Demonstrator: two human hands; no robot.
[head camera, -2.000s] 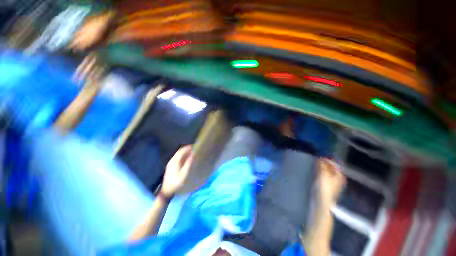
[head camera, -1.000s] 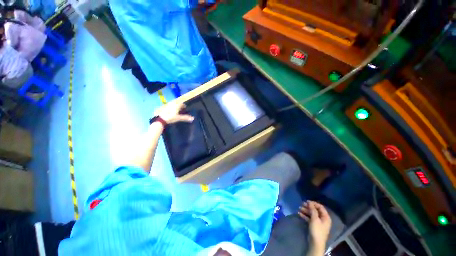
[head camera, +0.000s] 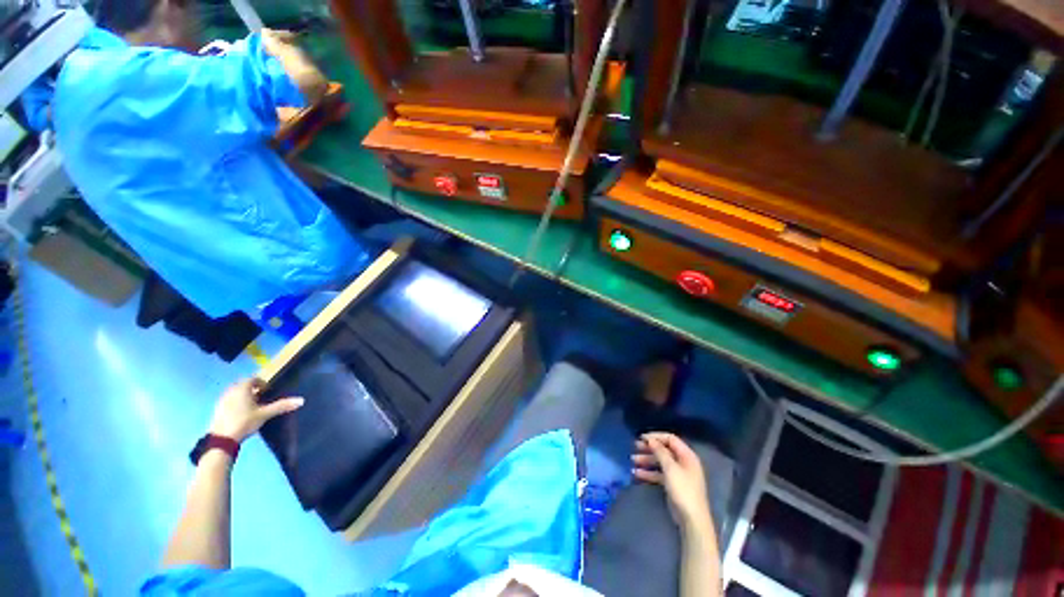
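A carton with a black tray insert stands left of my legs. One glossy black tablet lies in its near recess, and another tablet reflects white light in the far recess. My left hand rests at the carton's left edge, thumb spread over the insert and fingertips partly hidden at the edge. My right hand is above my right thigh, fingers loosely bent, holding nothing visible.
Orange-brown presses stand on the green bench ahead, with a pale hose hanging across. A person in a blue smock is at the left. A white tray with dark slots and red trays are at the right.
The view has turned toward the presses, so the carton appears lower and farther left. My left hand stays at the carton's edge. My right hand remains empty, now higher in the picture.
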